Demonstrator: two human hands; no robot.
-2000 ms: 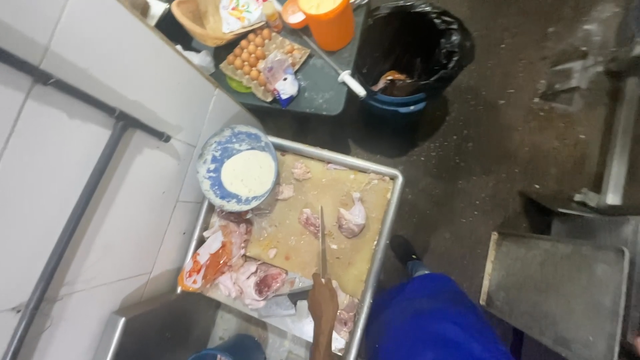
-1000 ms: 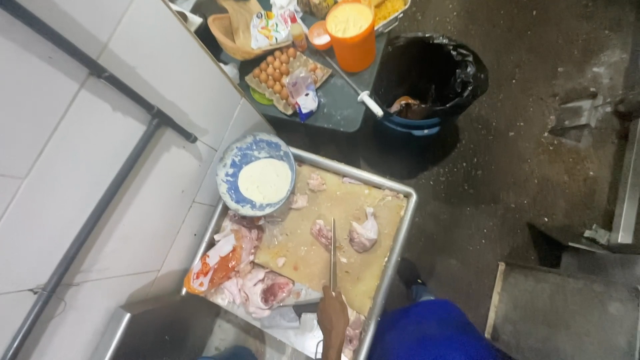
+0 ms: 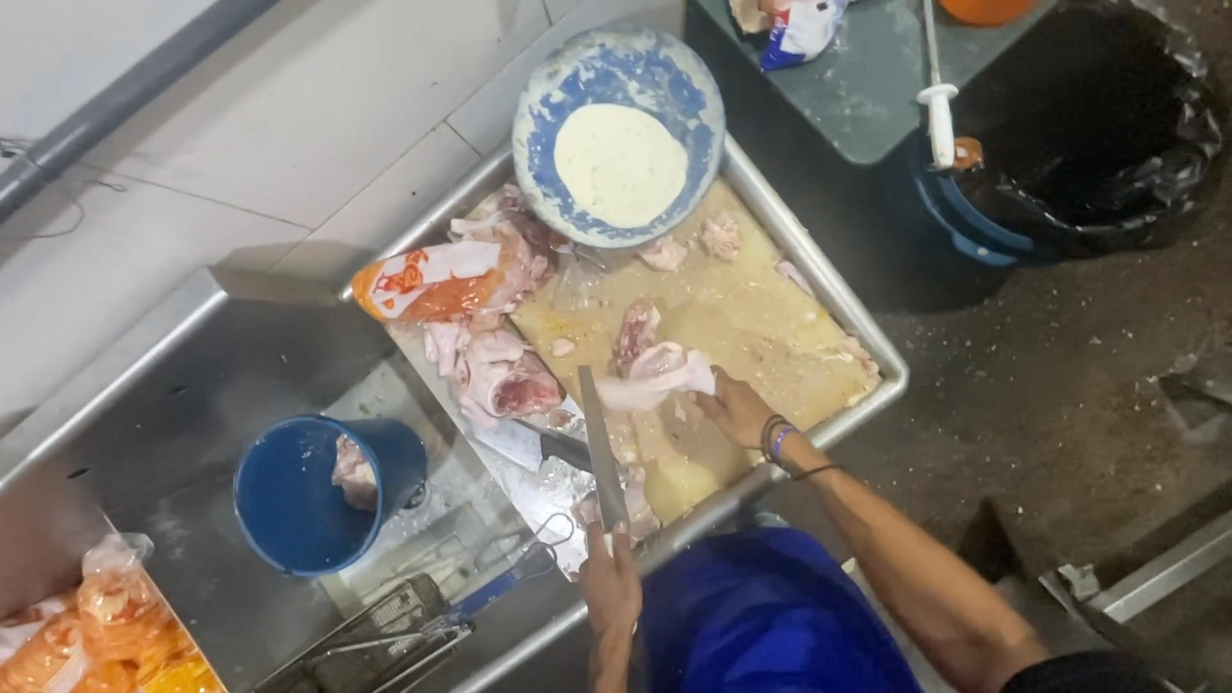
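My left hand (image 3: 611,577) grips a knife (image 3: 602,443), its long blade pointing up over the cutting board (image 3: 760,298). With my right hand (image 3: 736,412) I hold a raw chicken piece (image 3: 659,375) by one end, blurred and just right of the blade. Another raw meat piece (image 3: 635,332) lies behind it, touching or very close. More raw chicken (image 3: 500,375) is heaped at the board's left side, beside an orange and white plastic package (image 3: 428,279). A second knife with a black handle (image 3: 566,449) rests near my left hand. A blue bowl (image 3: 693,87) of pale batter stands at the board's back corner.
The board sits in a metal tray (image 3: 818,260). A blue bucket (image 3: 402,462) with a meat piece, wire baskets (image 3: 361,630) and orange bags (image 3: 115,626) are at left. Back right are a grey-green table (image 3: 857,106), a sharpening steel (image 3: 940,125) and a black-lined bin (image 3: 1088,125).
My right hand has come into view and taken hold of the chicken piece that lay right of the knife. The view has shifted closer to the tray and leftward.
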